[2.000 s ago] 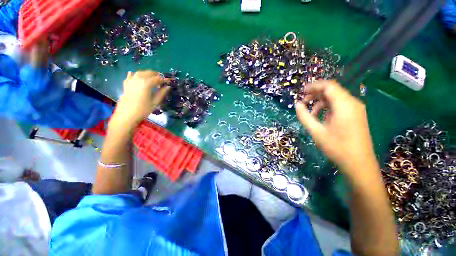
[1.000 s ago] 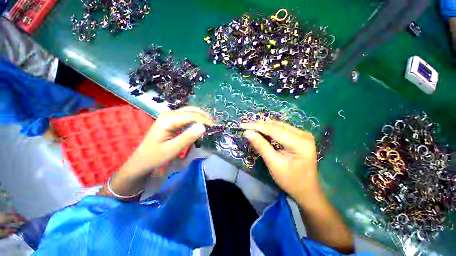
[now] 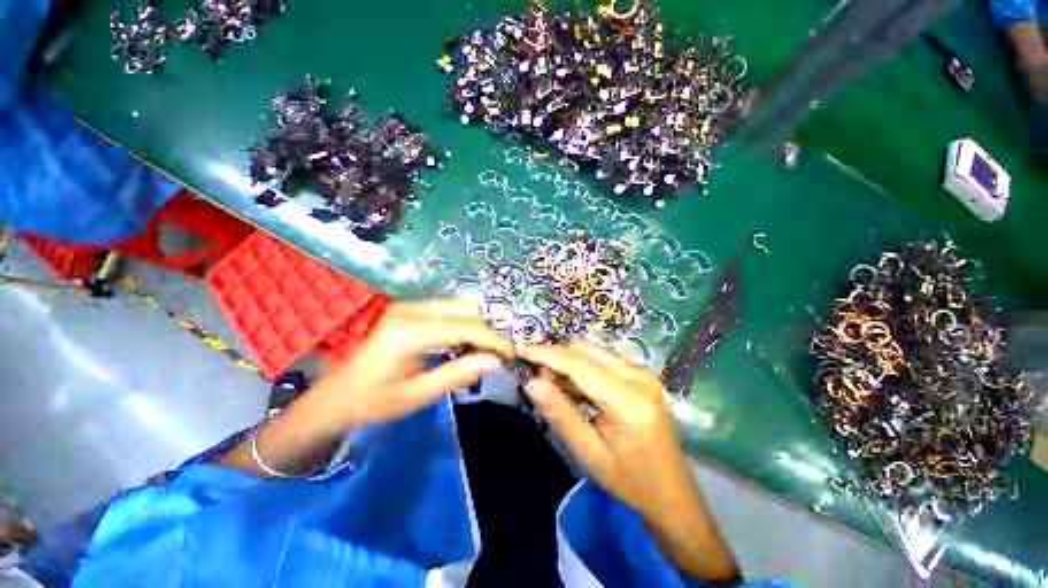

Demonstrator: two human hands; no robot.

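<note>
My left hand (image 3: pixel 420 362) and my right hand (image 3: pixel 609 419) meet fingertip to fingertip over the bench's front edge. Small dark metal pieces (image 3: pixel 519 368) show between the fingertips of both hands, partly hidden by the fingers; their exact shape cannot be told. Just beyond the hands lies a small pile of gold and silver rings (image 3: pixel 580 276). Rows of pale curved arcs (image 3: pixel 517 213) lie around it. A pile of dark fittings (image 3: pixel 345 161) lies to the left.
A large mixed pile (image 3: pixel 598 98) lies at top centre, a tall ring pile (image 3: pixel 919 379) on clear plastic at right. A dark strip (image 3: pixel 703 327) lies right of the small pile. A white device (image 3: pixel 977 179) is upper right. Red crates (image 3: pixel 282 301) stand below the bench; another person's blue sleeve (image 3: pixel 69 172) is left.
Two seconds ago my hands were apart over the dark pile and the large pile. They came together by one second ago and are now nearer my body, uncovering the small ring pile. The view has shifted.
</note>
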